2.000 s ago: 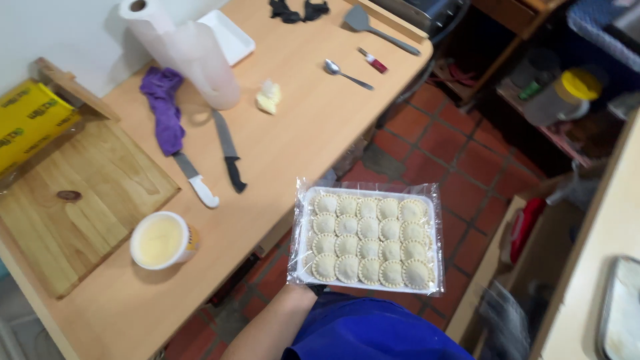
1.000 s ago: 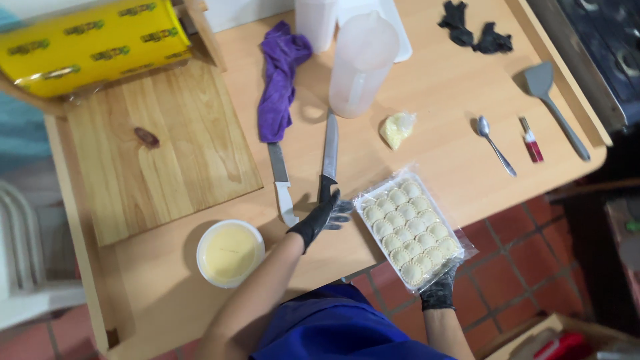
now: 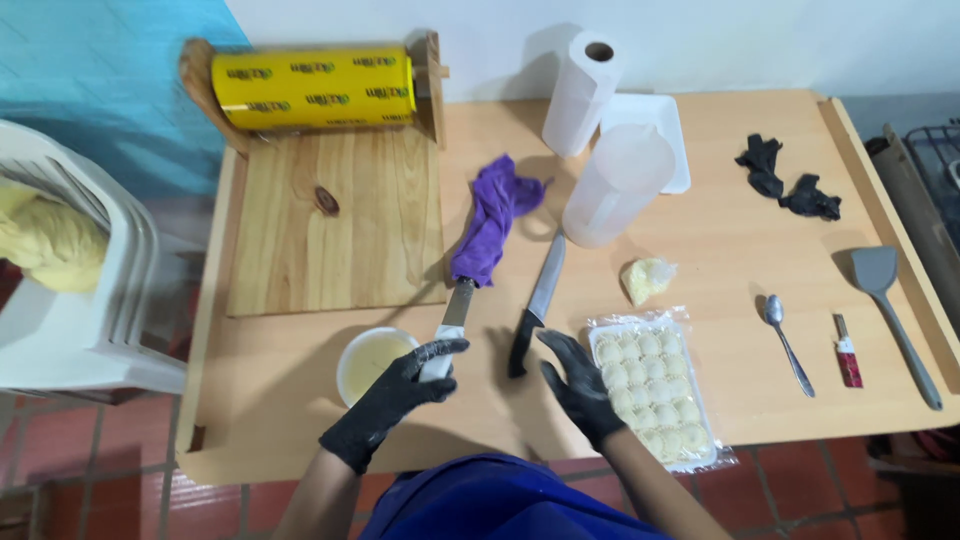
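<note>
My left hand (image 3: pixel 397 394), in a black glove, grips the white handle of a knife (image 3: pixel 454 315) beside a bowl of pale yellow contents (image 3: pixel 369 364). The blade's far end meets a purple cloth (image 3: pixel 491 217). My right hand (image 3: pixel 581 382), also gloved in black, has its fingers apart and holds nothing. It is between a black-handled knife (image 3: pixel 545 281), lying on the table, and a white tray of round, crimped filled dough pieces (image 3: pixel 652 382) in clear film. The right hand overlaps the tray's left edge in this view.
A wooden board (image 3: pixel 337 247) lies below a yellow film roll (image 3: pixel 315 86). Behind stand a paper towel roll (image 3: pixel 577 97) and a plastic jug (image 3: pixel 619 184). Rightward are a small bag (image 3: pixel 646 280), a spoon (image 3: pixel 787 341), a lighter (image 3: pixel 847 356), a grey spatula (image 3: pixel 896 322) and black gloves (image 3: pixel 763 166).
My left hand has taken hold of the white-handled knife, which lay on the table before. My right hand has let go of the tray, now on the table. The view has turned.
</note>
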